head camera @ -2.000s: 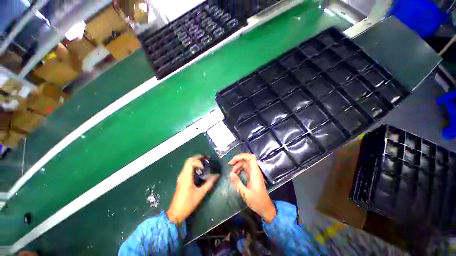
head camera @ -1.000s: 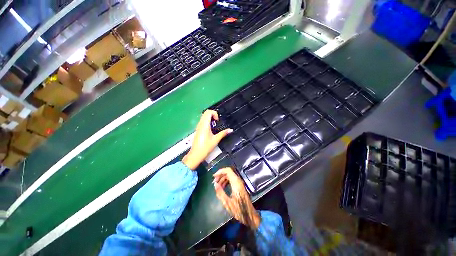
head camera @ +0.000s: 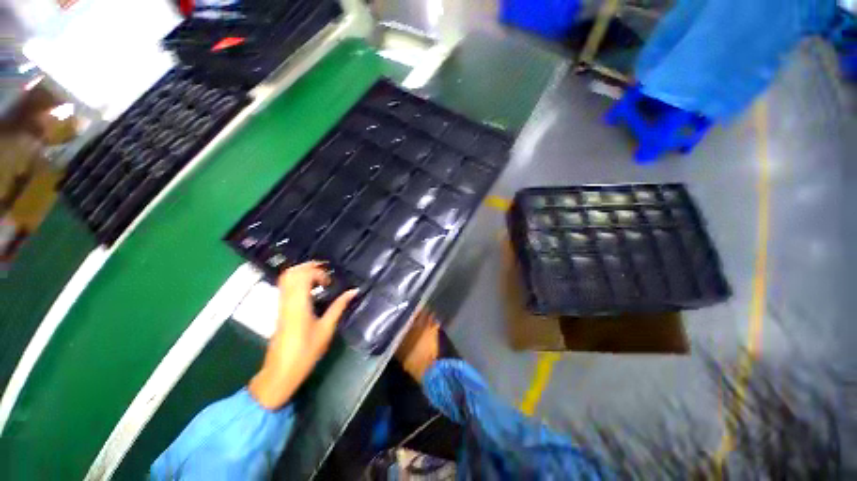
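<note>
A large glossy black compartment tray [head camera: 376, 207] lies on the dark green bench. My left hand [head camera: 305, 324] is over its near left end, thumb and fingers apart around a dark spot with small pale glints. Whether a black part is held there or lies in a pocket is unclear. Small pale marks show in pockets just beyond that hand. My right hand [head camera: 420, 346] is at the tray's near edge by the bench edge, partly hidden and blurred; its fingertips are not clear.
A green conveyor belt [head camera: 202, 211] with white rails runs on the left. Beyond it is another black tray [head camera: 150, 146]. Stacked trays [head camera: 615, 249] sit on a brown carton [head camera: 625, 334] at the right. A person in a blue smock [head camera: 724, 56] is at upper right beside a blue stool [head camera: 658, 124].
The view has swung right. My left hand has shifted along the tray's near end towards the bench edge. My right hand has moved from above the bench to the tray's edge.
</note>
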